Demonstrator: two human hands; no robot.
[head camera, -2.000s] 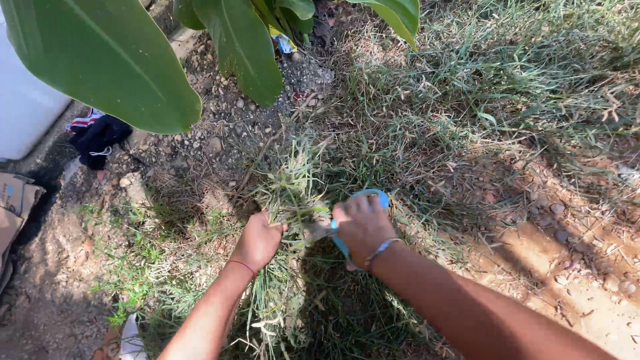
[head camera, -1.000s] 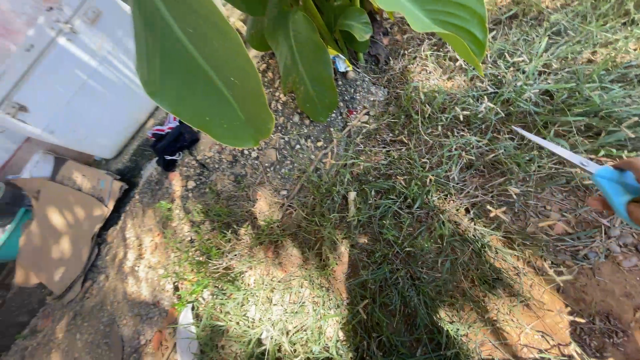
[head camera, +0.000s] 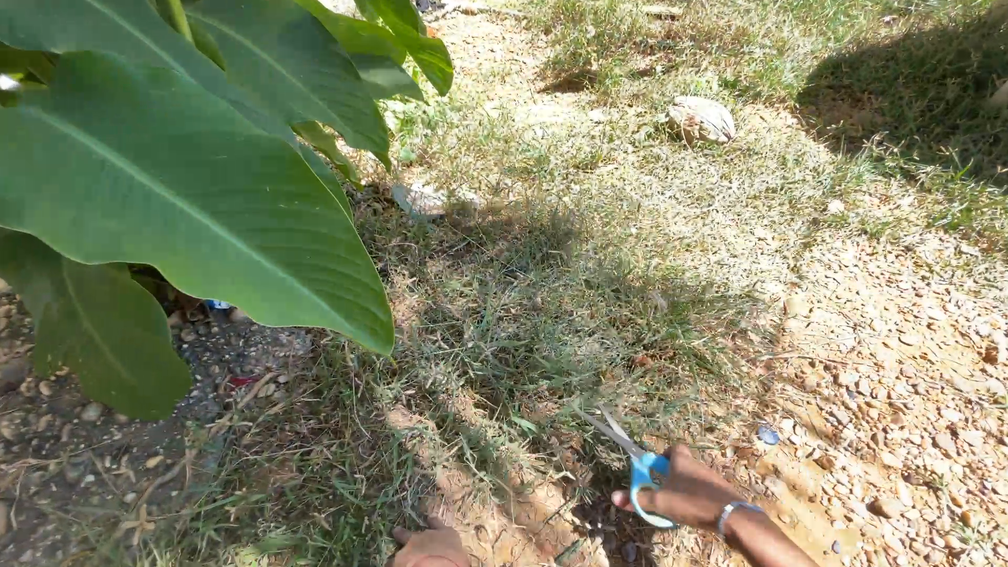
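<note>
My right hand (head camera: 687, 490) grips the blue handles of a pair of scissors (head camera: 644, 472) low in the view, right of centre. Their metal blades are slightly apart and point up and left into the grass (head camera: 504, 339). A light band circles my right wrist. At the bottom edge, left of the scissors, my left hand (head camera: 431, 545) is partly in view, close to the soil and grass; the frame cuts it off, and whether its fingers hold anything is not clear.
Broad green leaves (head camera: 197, 181) of a plant overhang the left side. Pebbly soil (head camera: 898, 409) spreads along the right. A pale, rounded object (head camera: 701, 120) lies on the grass at the upper right. A small blue piece (head camera: 768, 434) rests on the pebbles near my right hand.
Two seconds ago both hands were together at a grass clump. Now they are apart, the left at the bottom edge. The scissors blades, closed one second ago, are slightly parted. The view has swung strongly.
</note>
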